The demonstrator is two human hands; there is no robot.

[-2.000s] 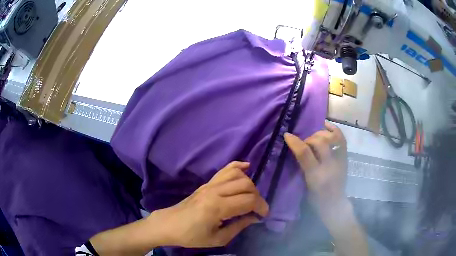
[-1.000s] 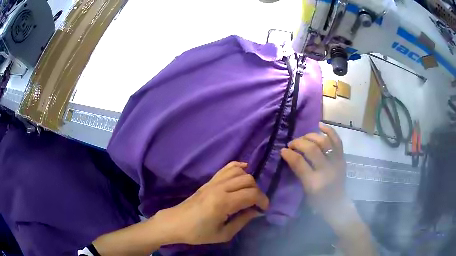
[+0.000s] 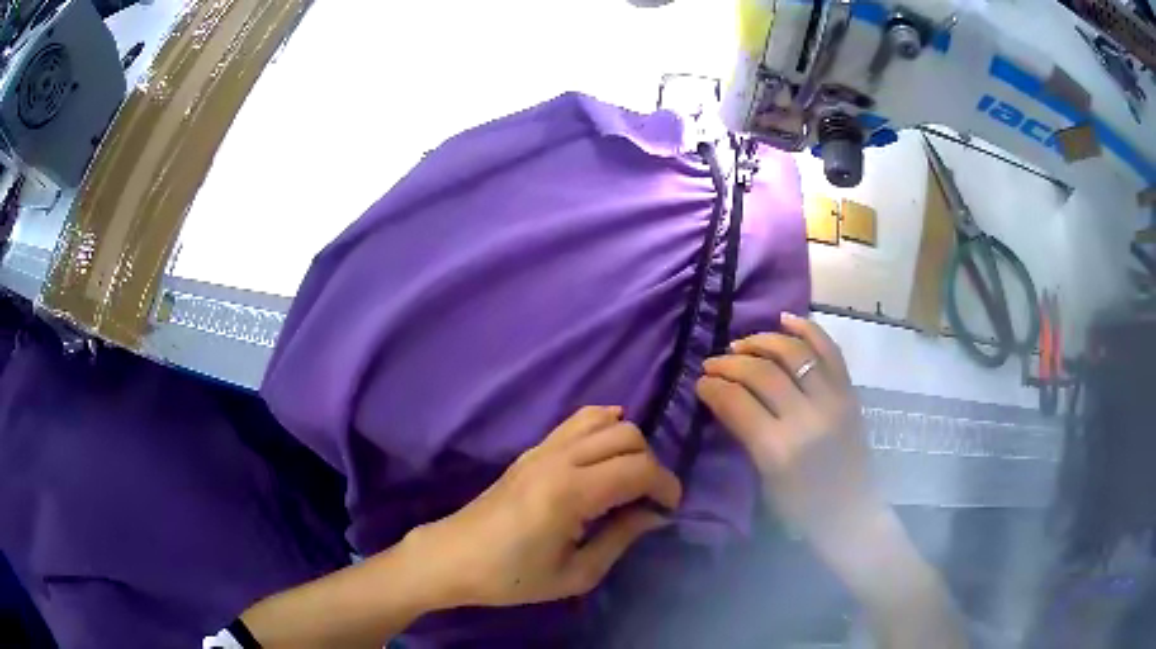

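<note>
The purple fabric [image 3: 494, 279] lies over the table, its upper right end at the presser foot [image 3: 745, 162]. Two black strips [image 3: 695, 317] run down it from the foot, with small gathers beside them. My left hand [image 3: 558, 507] pinches the fabric and strip ends near the lower edge, fingertips together. My right hand [image 3: 792, 406] is on the fabric just right of the strips, thumb and fingertips close together at the right strip. It wears a ring. The lower right of the view is hazy.
The white sewing machine head [image 3: 951, 89] is at the upper right. Yellow-tan blocks [image 3: 842, 221], green-handled scissors [image 3: 989, 285] and orange-red snips [image 3: 1048, 342] lie right of the foot. Brown tape [image 3: 140, 190] and a grey device [image 3: 57, 89] are at left. Darker purple cloth [image 3: 152, 494] hangs at lower left.
The fabric's lower end has moved up towards the foot, and the strip length between foot and left hand is shorter. My right hand has shifted slightly left. The view has shifted a little.
</note>
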